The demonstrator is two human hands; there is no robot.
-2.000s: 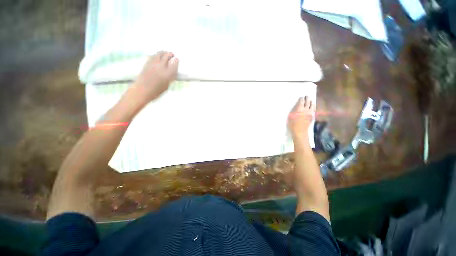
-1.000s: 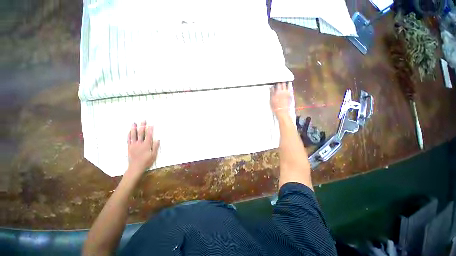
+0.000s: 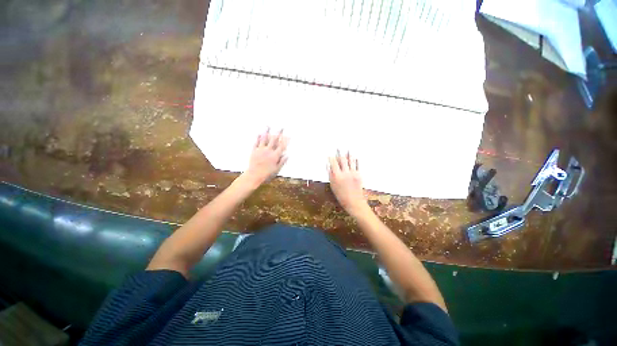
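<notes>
Pale striped fabric plies (image 3: pixel 379 47) lie on the brown table with a straight folded or layered edge running across them. Nearer me, a plain white section (image 3: pixel 399 145) sticks out from under that edge. My left hand (image 3: pixel 268 157) lies flat on its near edge, fingers apart, holding nothing. My right hand (image 3: pixel 345 176) lies on the same near edge, to the right of my left hand, fingers slightly apart and holding nothing. Both hands are bare.
A dark grey crumpled thing (image 3: pixel 487 188) lies right of the cloth. Beside it are shiny metal pieces (image 3: pixel 534 201), perhaps weights or clamps. More white pieces (image 3: pixel 541 26) and a blue-grey plate (image 3: pixel 590 78) lie at the upper right. The worn table's (image 3: pixel 101 128) curved edge is near me.
My right hand has moved from the cloth's right edge to its near edge, closer to my left hand. The camera view has shifted, so the cloth appears farther right.
</notes>
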